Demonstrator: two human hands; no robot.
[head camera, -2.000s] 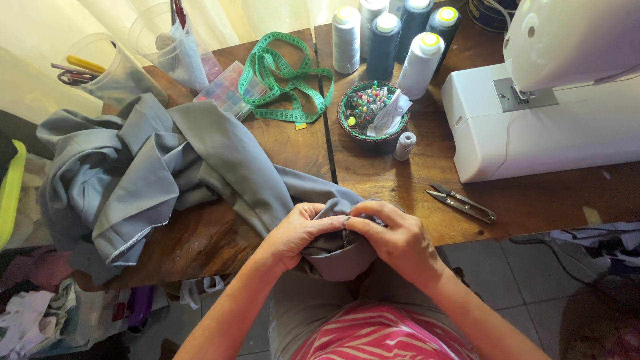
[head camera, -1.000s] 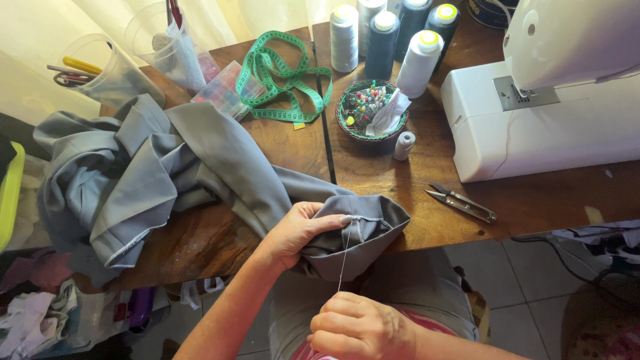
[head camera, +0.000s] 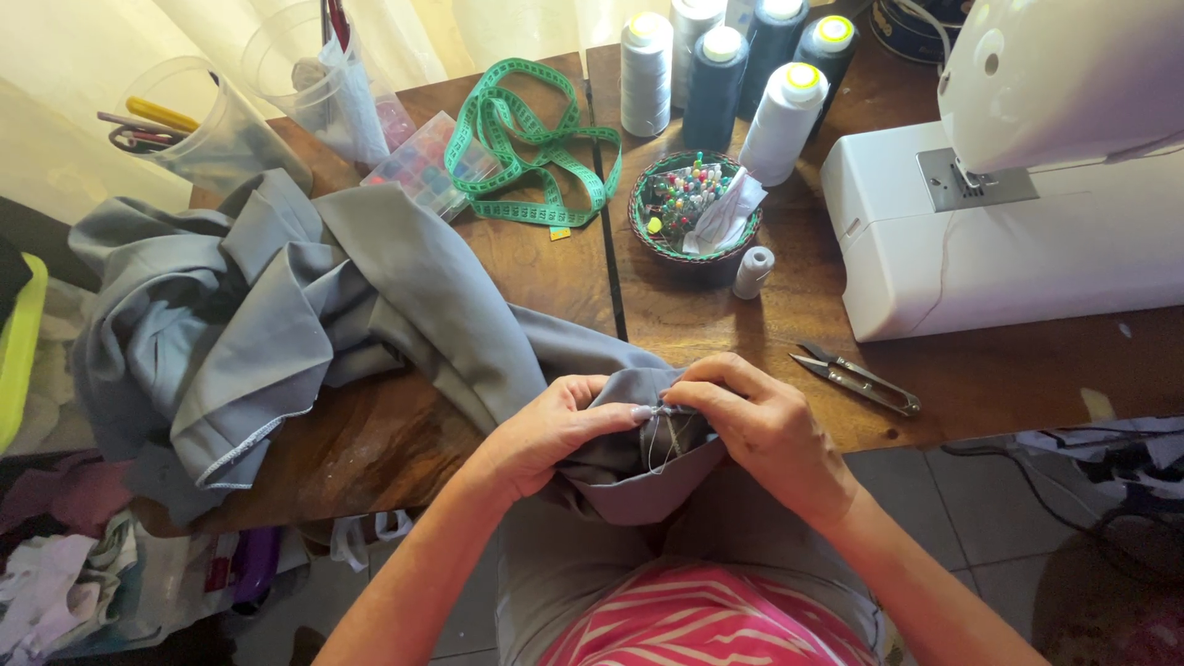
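Observation:
Grey fabric (head camera: 444, 287) lies bunched on the left of the wooden table and runs down to a tubular, folded end at the front edge, over my lap. My left hand (head camera: 564, 430) pinches this end, thumb on its overlocked edge. Opposite it, my right hand (head camera: 758, 421) has its thumb and forefinger closed at the same edge; whether a needle is between them is too small to tell. A light thread (head camera: 659, 439) loops below the fingertips, inside the fabric's opening. Thread snips (head camera: 856, 379) lie to the right of my right hand.
Behind the hands are a basket of pins (head camera: 694, 208), a small thread spool (head camera: 754, 273), several large thread cones (head camera: 782, 120) and a green measuring tape (head camera: 555, 176). A white sewing machine (head camera: 1017, 250) stands right. Plastic cups (head camera: 222, 129) and a compartment box (head camera: 430, 171) stand back left.
My right hand has come up from below the fabric, where it held the thread drawn taut, to the edge beside my left fingertips. The thread now hangs in slack loops. My left hand keeps hold.

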